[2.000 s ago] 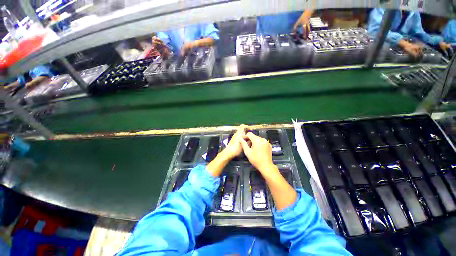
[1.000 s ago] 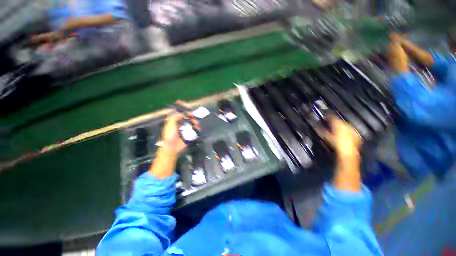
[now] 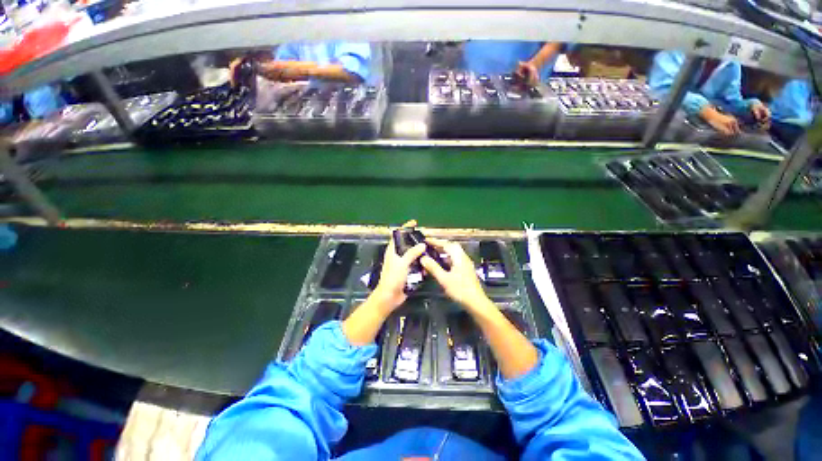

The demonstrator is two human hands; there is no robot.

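My left hand (image 3: 394, 275) and my right hand (image 3: 457, 273) meet above the middle of the clear blister tray (image 3: 433, 396). My left hand holds a dark mobile phone (image 3: 407, 239). My right hand holds a dark oblong piece, perhaps a back cover (image 3: 437, 253), against it; fingers partly hide both. Black phones lie in the tray pockets, and two in the front row (image 3: 410, 347) show white patches. The black blister tray (image 3: 590, 311) with rows of dark oblongs lies at the right, with some shiny pockets near its front.
A green conveyor belt (image 3: 315, 189) runs behind the bench and carries a tray of dark parts (image 3: 678, 180) at the right. A metal shelf (image 3: 406, 29) crosses above. People in blue sleeves work at stacked trays (image 3: 491, 115) across the belt. A white liner edges the black tray.
One second ago my right hand was over the black tray; it is now back beside my left hand, holding a dark piece. The view has swung back left. A tray has come into view on the belt.
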